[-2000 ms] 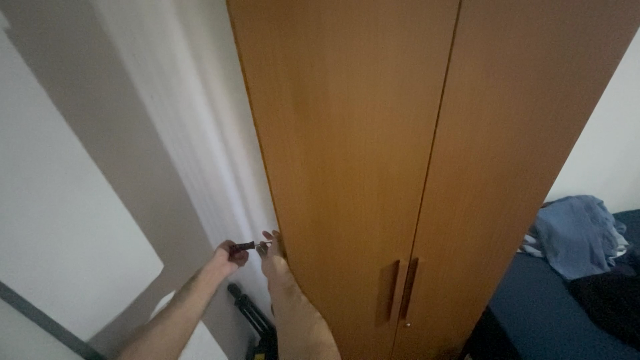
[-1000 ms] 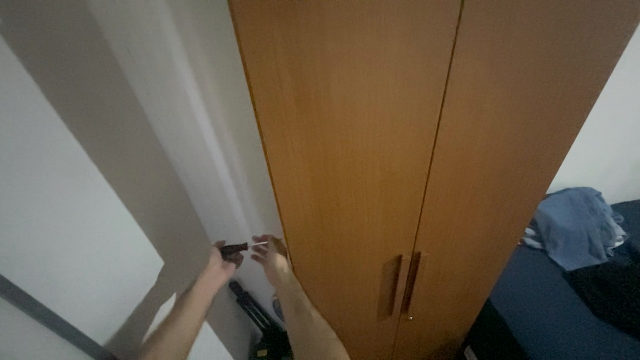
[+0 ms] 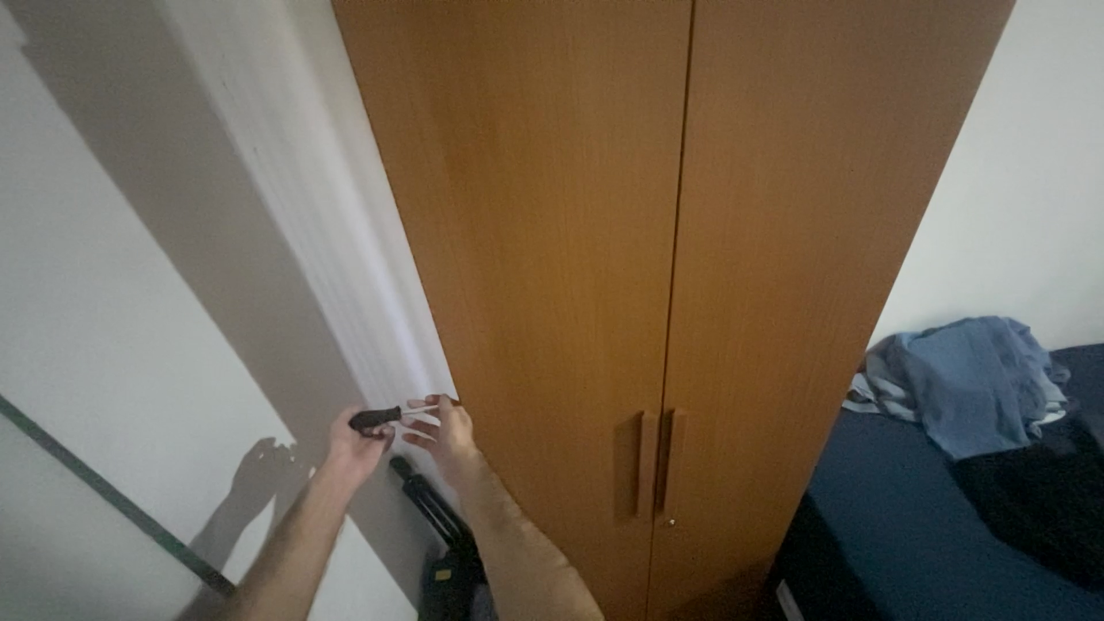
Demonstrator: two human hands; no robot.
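Observation:
A screwdriver [image 3: 376, 419] with a black handle and a thin metal shaft lies level near the left side of the wardrobe. My left hand [image 3: 360, 442] is closed around its handle. The shaft points right, towards my right hand [image 3: 440, 429], whose fingers are spread around the tip by the wardrobe's left edge. Whether those fingers touch the shaft or hold something small cannot be told. The wooden wardrobe [image 3: 535, 216] has its two doors closed, with two vertical handles [image 3: 646, 464] side by side and a small lock [image 3: 672, 522] below them.
Below my hands, a black folded stand, seemingly a tripod [image 3: 429, 509], leans between the wall and the wardrobe. At right, a bed with a dark blue cover [image 3: 897, 509] holds crumpled blue clothing [image 3: 970, 379] and a black cloth [image 3: 1044, 492]. A white wall [image 3: 78, 285] rises at left.
Both hands stay near the wardrobe's left edge, with the screwdriver in my left hand throughout. The fingers of my right hand have shifted and are more spread than two seconds ago.

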